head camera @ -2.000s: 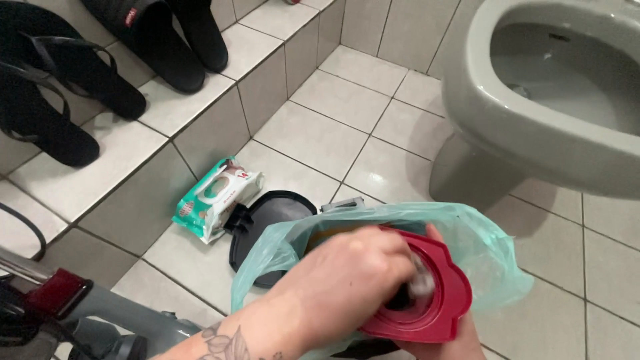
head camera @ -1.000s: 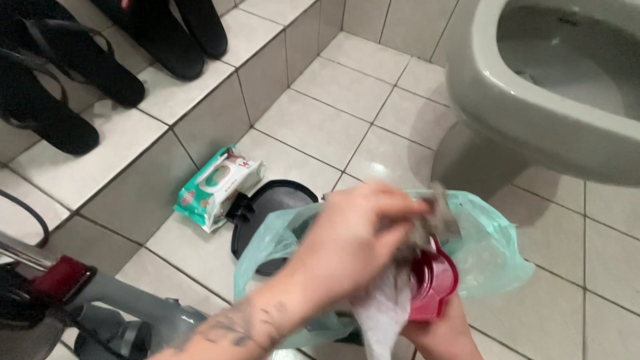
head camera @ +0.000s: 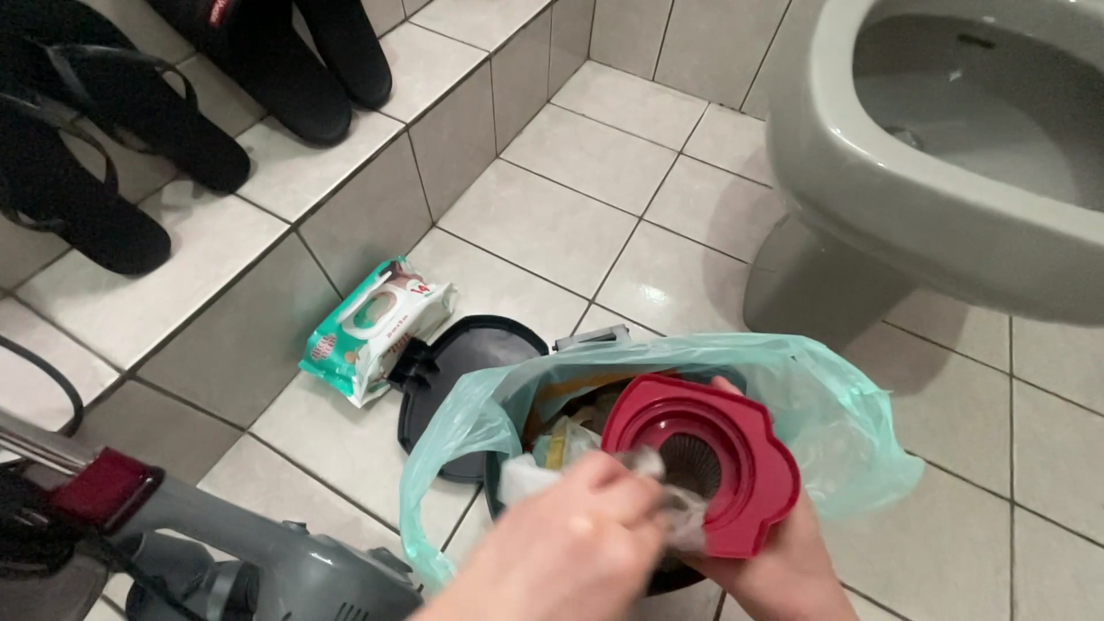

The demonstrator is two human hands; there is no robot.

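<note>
Over a bin lined with a green plastic bag (head camera: 819,388), my right hand (head camera: 776,561) holds a red plastic vacuum filter housing (head camera: 750,457) from below and behind. Its round opening, with a dark pleated inside, faces up. My left hand (head camera: 569,535), blurred, is at the housing's left edge with its fingers closed on a greyish clump of dust (head camera: 681,509). Below the hands, crumpled waste (head camera: 578,431) lies inside the bag, and part of the bin is hidden by my hands.
A black plastic lid (head camera: 483,345) lies left of the bin, beside a wet-wipes pack (head camera: 375,332). A grey vacuum cleaner body (head camera: 276,552) is at lower left. Black sandals (head camera: 190,129) sit on the tiled step (head camera: 164,250). A grey toilet bowl (head camera: 862,190) stands at upper right.
My left hand has moved down and left from above the housing. The pale wipe-like material seen hanging beside the housing one second ago no longer hangs there. The housing's opening shows more fully.
</note>
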